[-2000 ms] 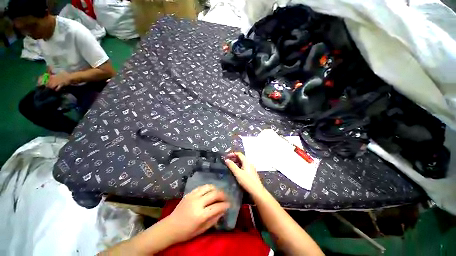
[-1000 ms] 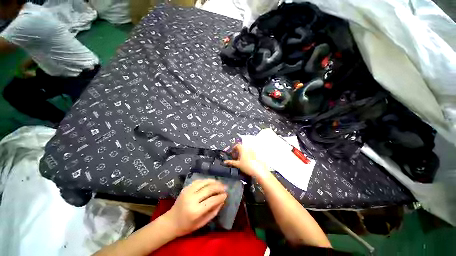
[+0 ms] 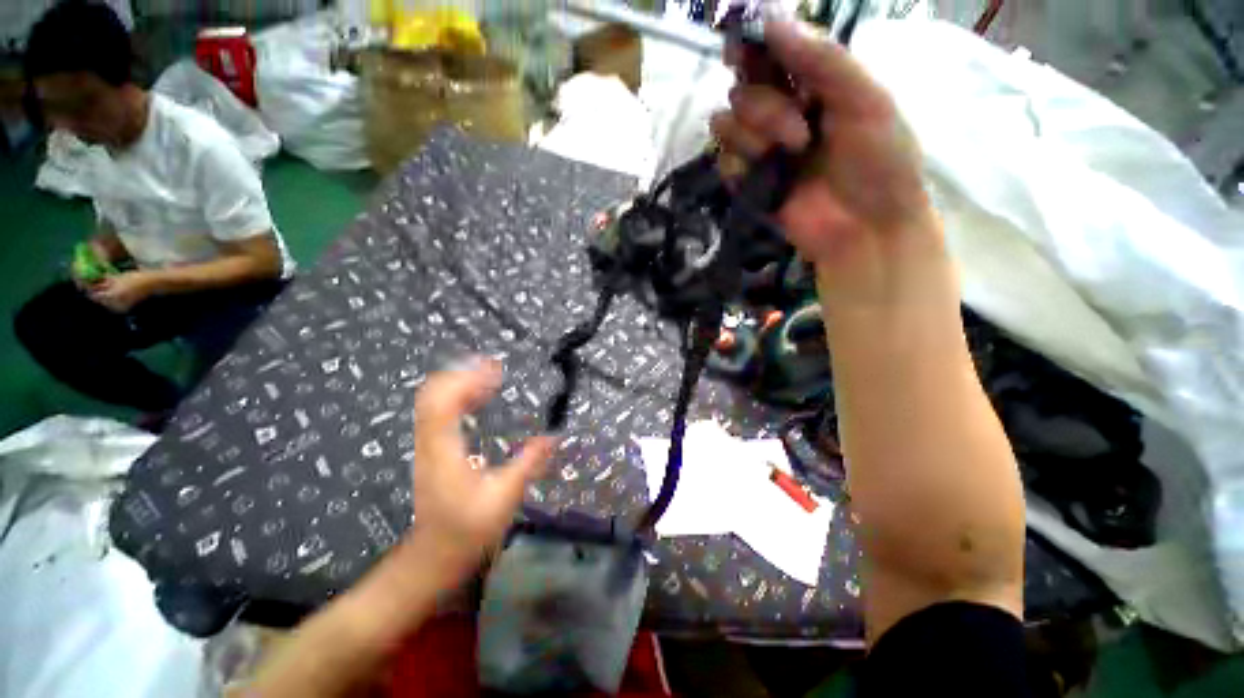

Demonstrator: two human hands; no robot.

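A grey pouch (image 3: pixel 562 611) with a dark top edge hangs upright in front of my red-clothed lap. Its black strap (image 3: pixel 679 420) runs up from the top edge to my right hand (image 3: pixel 819 137), which is raised high near the top of the view and closed around the bunched strap. My left hand (image 3: pixel 471 471) is just above and left of the pouch, fingers apart, blurred and empty. The face side of the pouch does not show.
A table under dark printed cloth (image 3: pixel 328 396) bears white paper (image 3: pixel 703 477) with a red stick (image 3: pixel 793 488) on it. A pile of black bags (image 3: pixel 1078 450) and white sheeting (image 3: pixel 1091 246) lie right. A seated person (image 3: pixel 178 205) is at upper left.
My right hand has risen from the table edge to the top of the view, drawing the strap up. My left hand has let go of the pouch and moved up and left.
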